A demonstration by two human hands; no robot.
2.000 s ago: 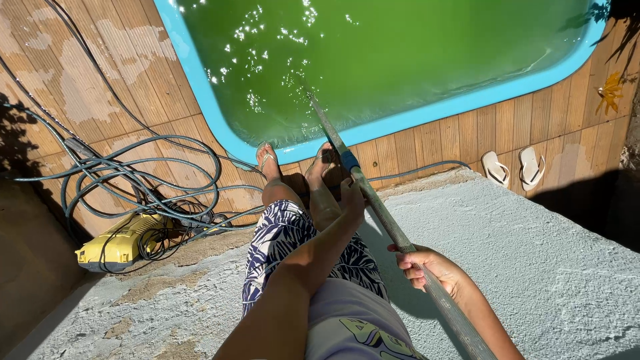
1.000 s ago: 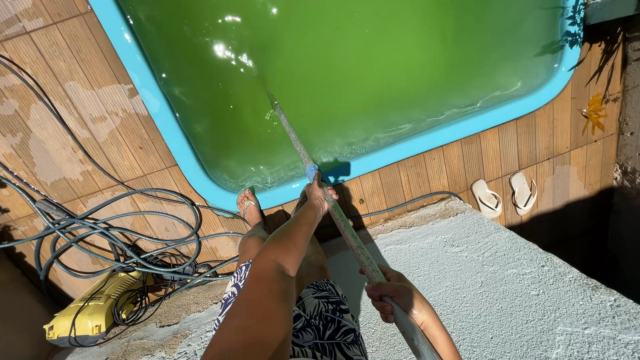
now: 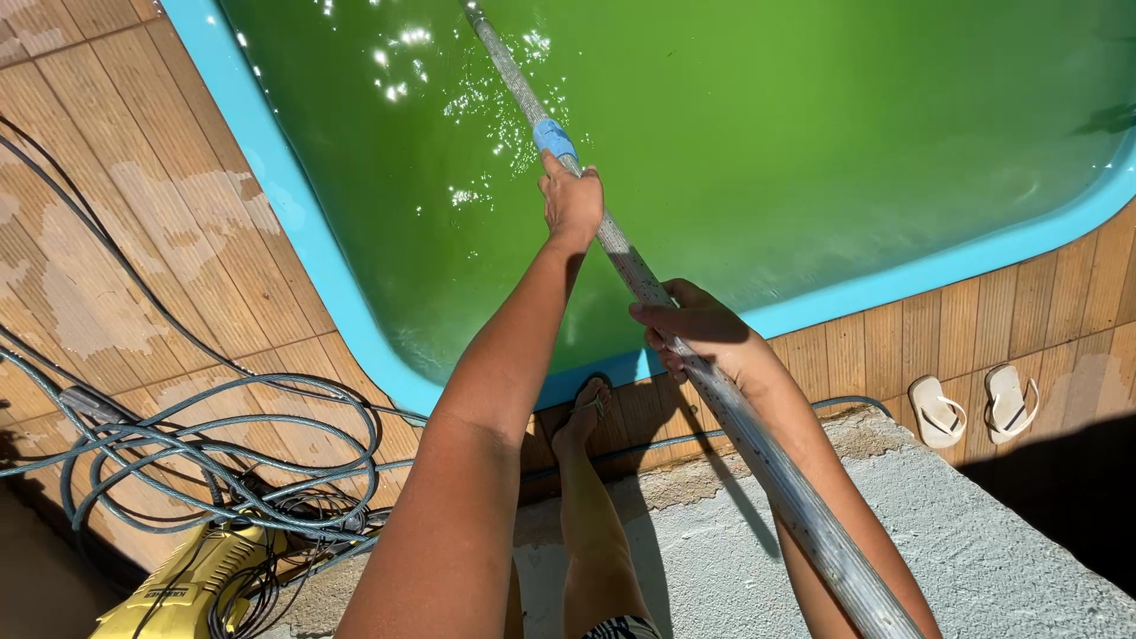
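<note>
A long grey metal telescopic pole (image 3: 628, 259) runs from the bottom right up over the pool, its far end by the green water (image 3: 754, 115). My left hand (image 3: 572, 200) grips it just below a blue collar (image 3: 555, 139). Lower down, my right hand (image 3: 697, 333) is wrapped around the thicker part, its thumb on the near side. Whatever is on the pole's far end is hidden or out of view.
The light-blue pool rim (image 3: 941, 272) curves around the near corner. Coiled hoses (image 3: 213, 444) lie on the wood-look deck (image 3: 115, 266) at left, beside a yellow Kärcher pressure washer (image 3: 177, 581). White flip-flops (image 3: 936, 413) sit at right, near a rough grey wall top (image 3: 834, 541).
Both my hands have moved forward with the pole. My left hand, earlier near my legs, is now out over the water. The view has shifted.
</note>
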